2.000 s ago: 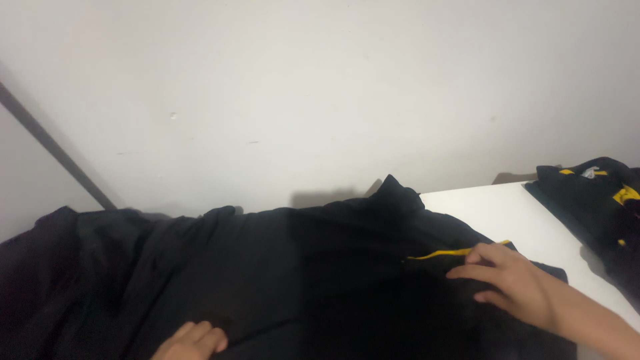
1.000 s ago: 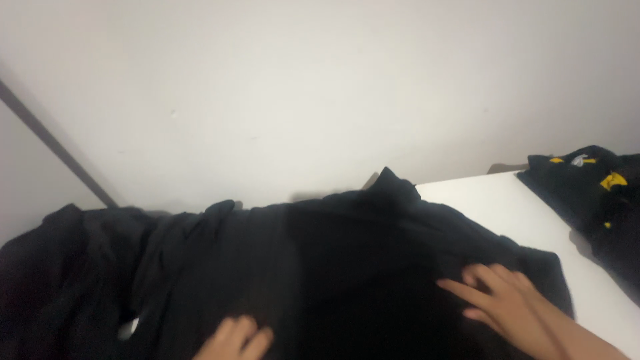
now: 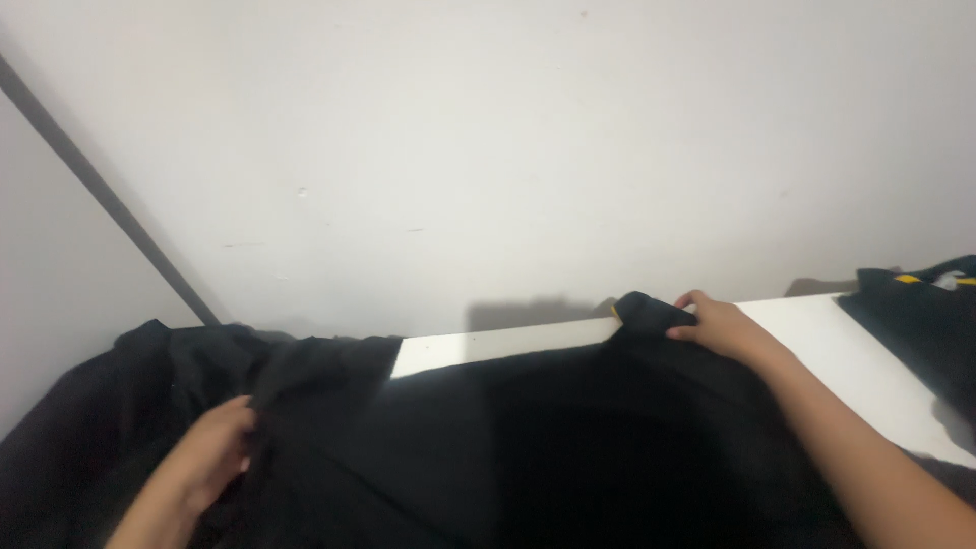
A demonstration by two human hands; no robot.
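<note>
A large black garment (image 3: 534, 435) lies spread over a white table and runs off the lower edge of the view. My right hand (image 3: 713, 326) pinches its raised upper corner at the right, where a bit of yellow edging shows. At the left, my left hand (image 3: 217, 446) has its fingers around a fold of black cloth; the fingertips are partly hidden and blurred. More black fabric (image 3: 145, 396) lies bunched beyond the left hand.
The white tabletop (image 3: 823, 351) shows behind and to the right of the garment. Another black garment with yellow parts (image 3: 930, 328) lies at the far right. A pale wall (image 3: 534, 152) rises behind, with a dark strip (image 3: 114, 202) slanting down at the left.
My right hand has moved up from the garment's right part to its upper corner and taken hold there. My left hand has moved up and left onto a fold. More white tabletop shows behind the cloth.
</note>
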